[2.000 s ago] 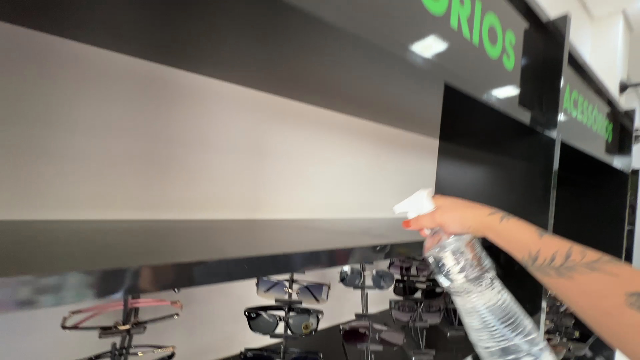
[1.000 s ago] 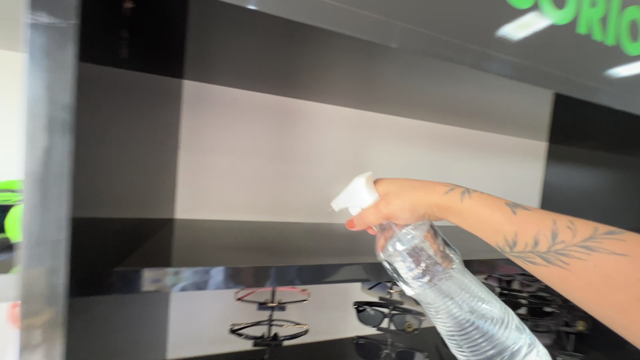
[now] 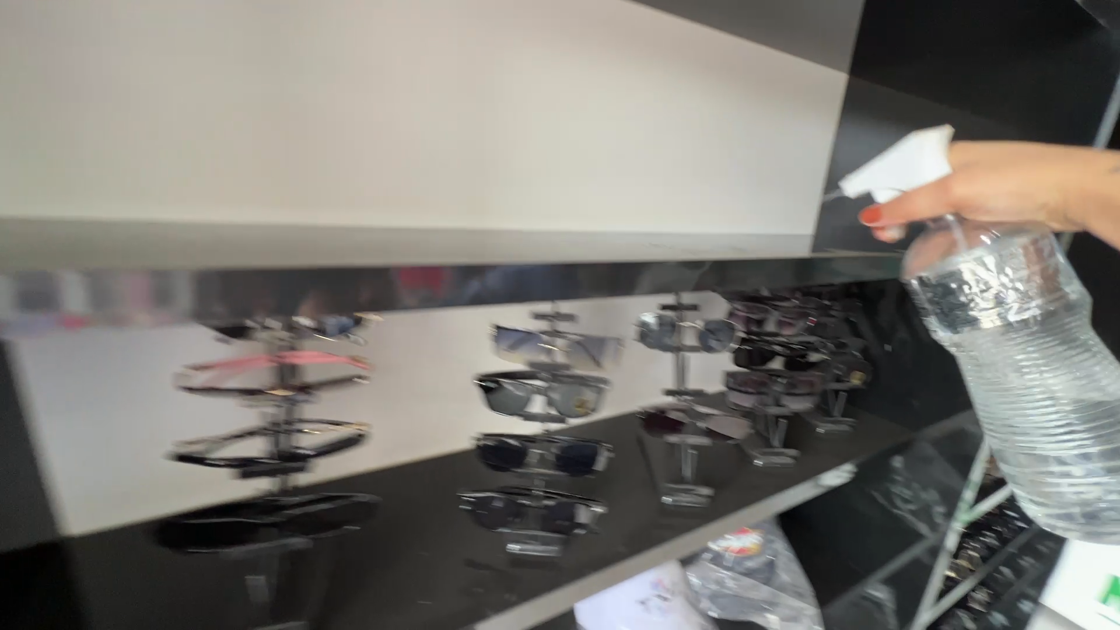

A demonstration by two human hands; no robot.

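Note:
At the right, my right hand (image 3: 989,188) grips the neck of a clear plastic spray bottle (image 3: 1041,376) with a white trigger head (image 3: 906,162). A finger with a red nail lies at the trigger, and the nozzle points left, over the right end of the dark upper shelf (image 3: 420,247). A faint streak shows at the nozzle. Liquid seems to fill part of the ribbed bottle. My left hand is out of view.
Below the upper shelf, display stands with sunglasses (image 3: 542,394) and eyeglass frames (image 3: 280,376) stand on a lower dark shelf (image 3: 394,560). Plastic bags (image 3: 752,577) lie beneath it. A black side panel (image 3: 971,79) rises at the right.
The view has shifted, showing more of the lower shelf and its eyewear. My right hand still holds the spray bottle, now at the right end of the upper shelf.

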